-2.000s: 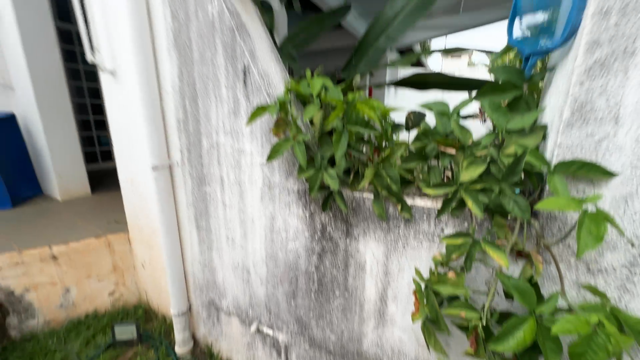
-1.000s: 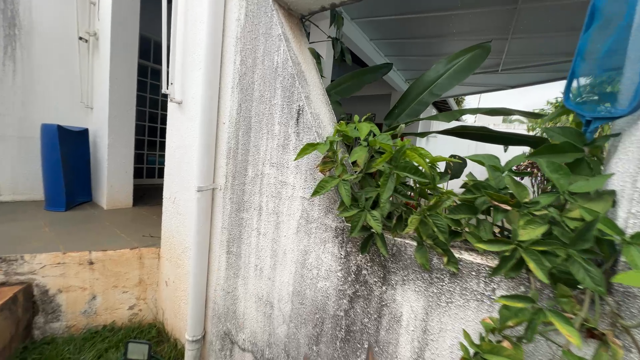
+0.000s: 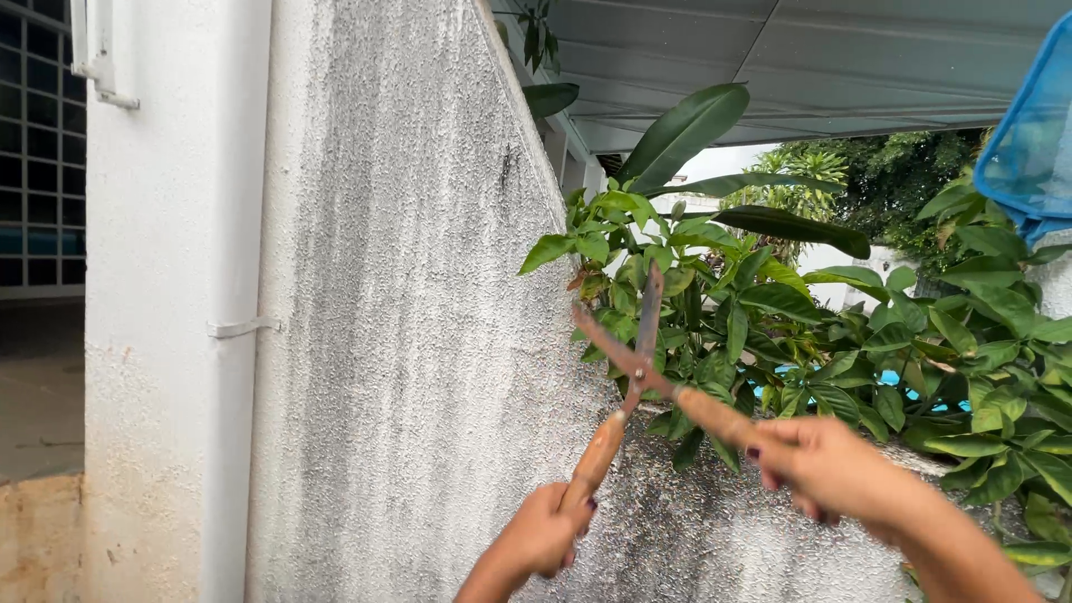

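Note:
Rusty hedge shears (image 3: 639, 373) with wooden handles are held in front of a leafy green plant (image 3: 737, 310) that grows over a textured wall. The two blades stand spread apart, pointing up, at the left part of the foliage. My left hand (image 3: 543, 529) grips the lower, left handle. Around the right handle is my right hand (image 3: 825, 469), slightly blurred. No cut leaf can be made out between the blades.
A stained white wall (image 3: 419, 335) slopes down behind the shears. At the left runs a white drainpipe (image 3: 239, 301). A blue net (image 3: 1034, 134) stands at the upper right, and long broad leaves (image 3: 688, 138) rise above the plant.
Both hands and the hedge shears are now in view; neither earlier frame shows them. The view has shifted, bringing the wall and plant closer.

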